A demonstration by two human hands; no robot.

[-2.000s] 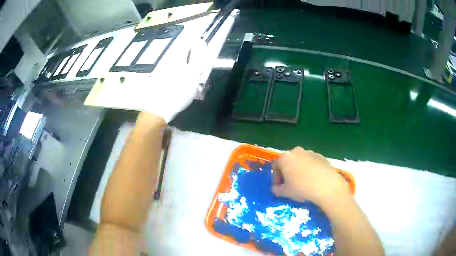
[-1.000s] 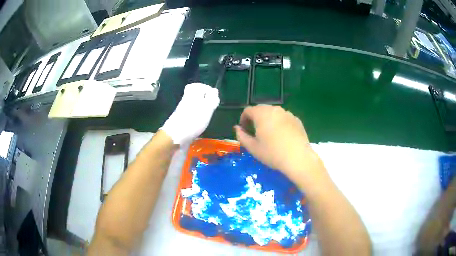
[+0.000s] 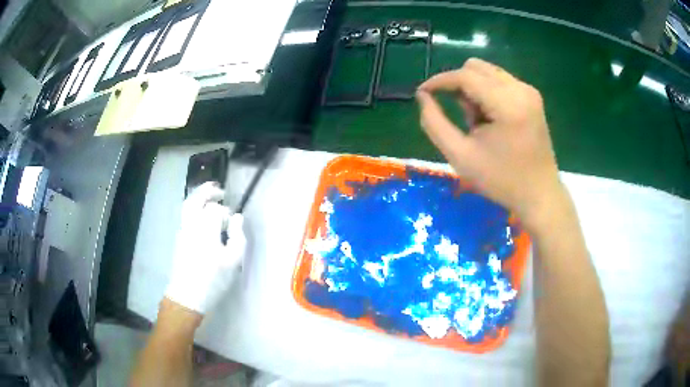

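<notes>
My left hand [image 3: 204, 253], in a white glove, is over the white bench cover [image 3: 265, 302] and grips a dark, thin phone frame [image 3: 253, 181], blurred and seen nearly edge-on. A second black phone frame [image 3: 206, 166] lies just beyond the glove, partly hidden by it. My bare right hand [image 3: 495, 132] is raised over the belt side of the orange tray [image 3: 303, 283]. Its thumb and index fingertip meet in a pinch; no part shows between them. A heap of small blue and shiny white parts [image 3: 378, 227] fills the tray.
The green conveyor belt [image 3: 605, 128] carries two black frames side by side [image 3: 377, 66] beyond the tray, and another dark frame at the far right. A white fixture block [image 3: 242, 38] with black-bordered places and a cream plate [image 3: 151, 102] stands at upper left.
My left hand has moved from the belt edge left and nearer, now with a frame in its grip. My right hand has moved right and farther out, its fingertips now closed together.
</notes>
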